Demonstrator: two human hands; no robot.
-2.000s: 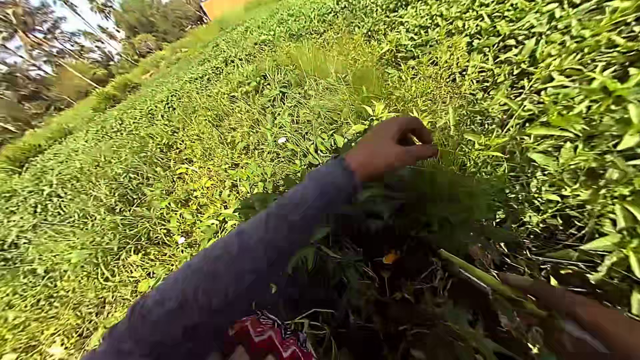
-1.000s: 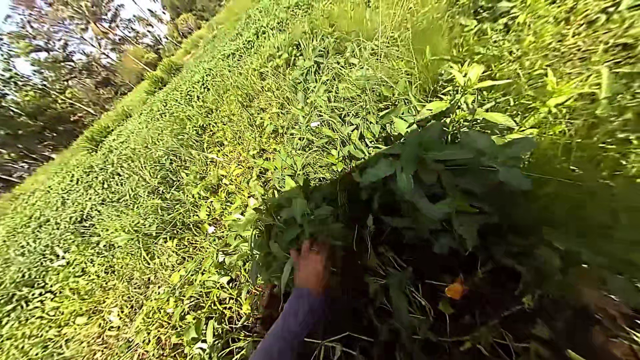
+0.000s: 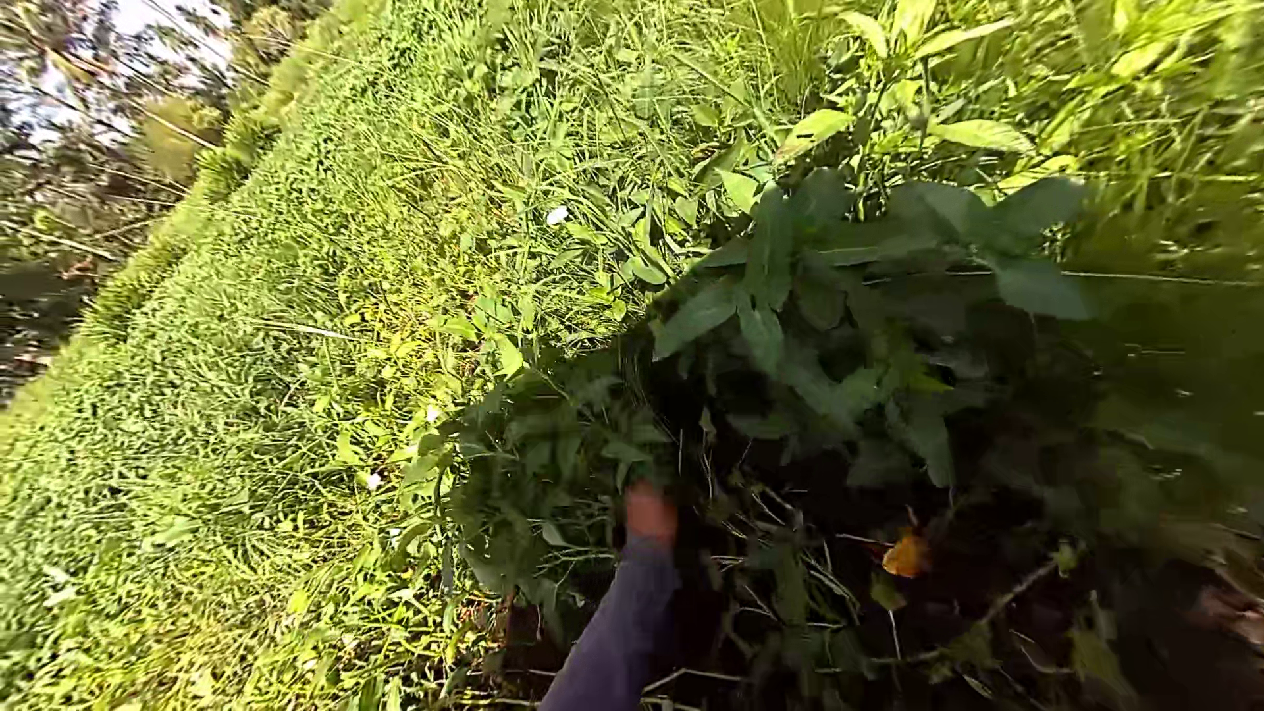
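My left hand (image 3: 650, 513), in a grey-blue sleeve, reaches into shaded leafy weeds (image 3: 583, 444) at the lower middle. Leaves and shadow cover its fingers, so whether they grip any stems cannot be told. Right of it, dark broad-leaved plants (image 3: 780, 316) lean over bare, shaded ground with thin stems. An orange-yellow leaf (image 3: 905, 555) lies low on the right. My right hand cannot be made out; a blurred pinkish shape shows at the lower right edge.
Sunlit grass and low weeds (image 3: 247, 415) cover the slope on the left and behind, with a few small white flowers (image 3: 558, 214). Trees (image 3: 59, 197) stand at the upper left. Thin pale stems cross the dark ground at the lower right.
My left hand was raised over the plants two seconds ago; it then went down into the shaded weeds and is now deeper among the leaves. The hand and stick at the right have gone from sight.
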